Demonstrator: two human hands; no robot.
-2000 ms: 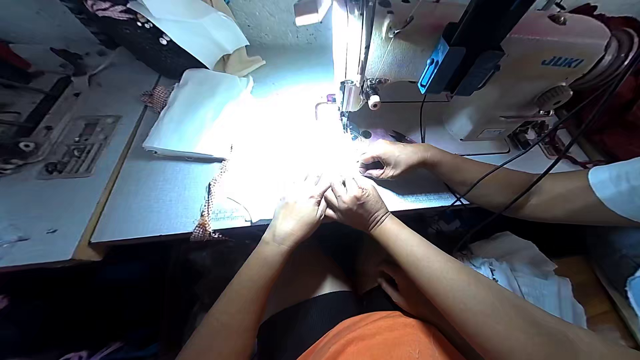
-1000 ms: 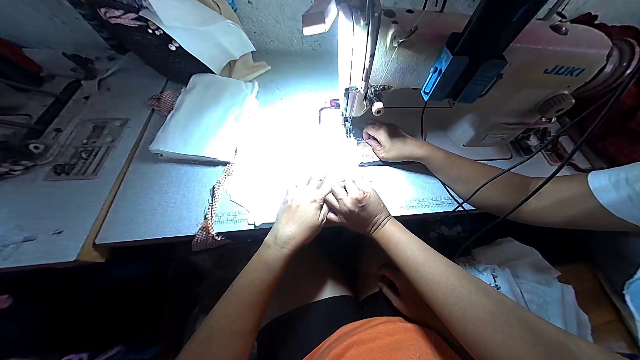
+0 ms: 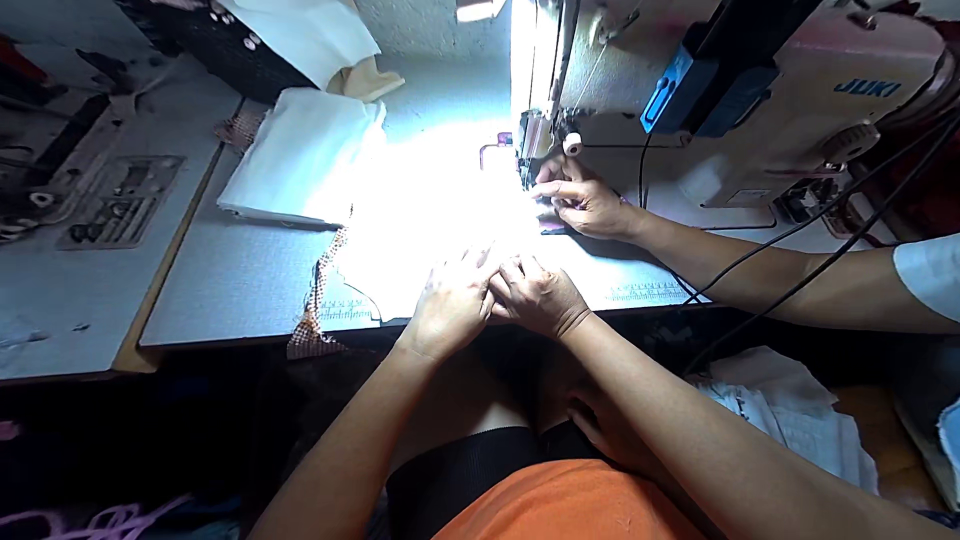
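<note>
My left hand [image 3: 454, 304] and my right hand [image 3: 541, 294] meet at the front edge of the sewing table [image 3: 247, 277]. The fingers of both touch over white fabric [image 3: 390, 262], which is washed out by the lamp; whether they pinch it cannot be told. Beyond them stands a Juki sewing machine [image 3: 810, 97]. Another person's hand [image 3: 589, 202] reaches in from the right, its fingertips beside the needle and presser foot area [image 3: 527, 169]. A strip of checked fabric [image 3: 319, 300] hangs over the table edge left of my hands.
A stack of white fabric [image 3: 304, 161] lies at the left, near a dark beaded cloth [image 3: 225, 52]. A second machine's bed [image 3: 124, 202] stands further left. Black cables [image 3: 817, 247] cross above the other person's forearm. White cloths [image 3: 795, 420] lie below the table at right.
The other person's hand has shifted toward the needle area and its fingers have changed pose. My two hands remain together at the table's front edge.
</note>
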